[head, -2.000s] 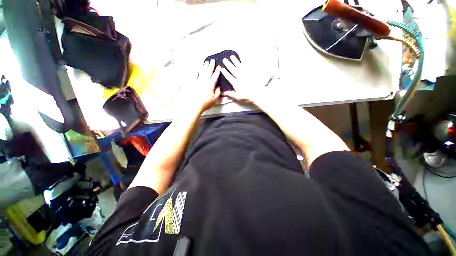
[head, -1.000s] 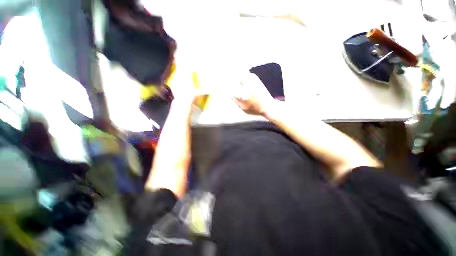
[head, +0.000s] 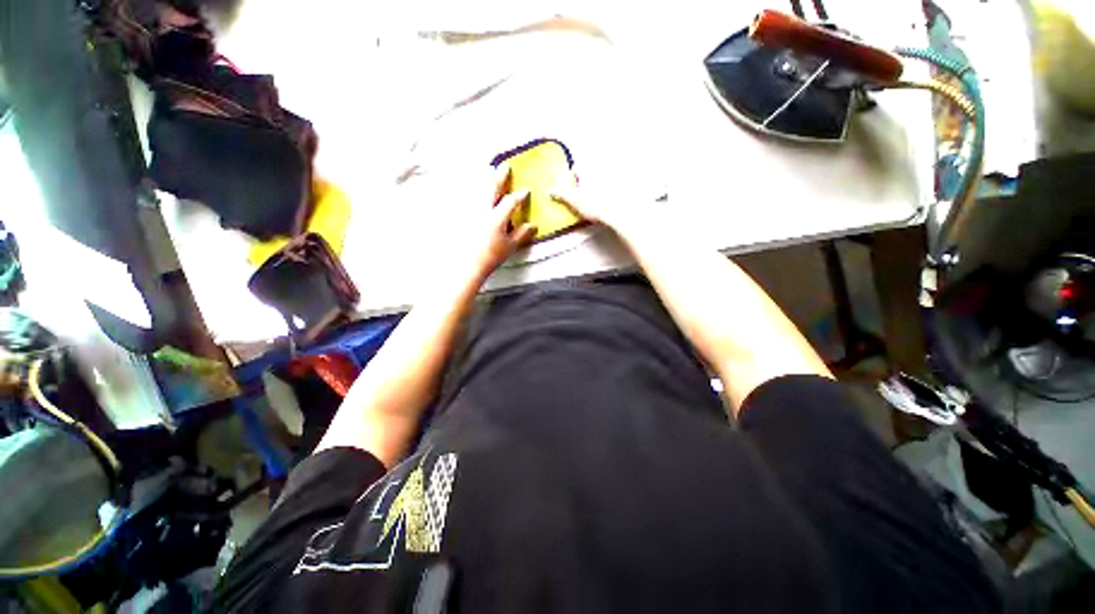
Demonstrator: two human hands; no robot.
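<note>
A yellow template (head: pixel 543 188) lies on a dark pocket piece (head: pixel 551 145) near the table's front edge. The dark cloth shows as a thin rim at the template's far edge and a little at the lower right. My left hand (head: pixel 509 228) touches the template's left side, fingers apart. My right hand (head: pixel 581 214) rests at its right side, fingers on the yellow surface. Both hands press on the template from above; neither is closed around it.
A steam iron (head: pixel 787 86) with an orange-brown handle and hoses stands at the table's right. A pile of dark pieces (head: pixel 228 156) lies at the left, with a second yellow piece (head: pixel 327 220) beside it. A fan (head: pixel 1057 318) stands beyond the table at lower right.
Two seconds ago both hands lay flat on the dark piece. One second ago they were left of it, with yellow at the left hand. Now the yellow template lies on the dark piece under both hands.
</note>
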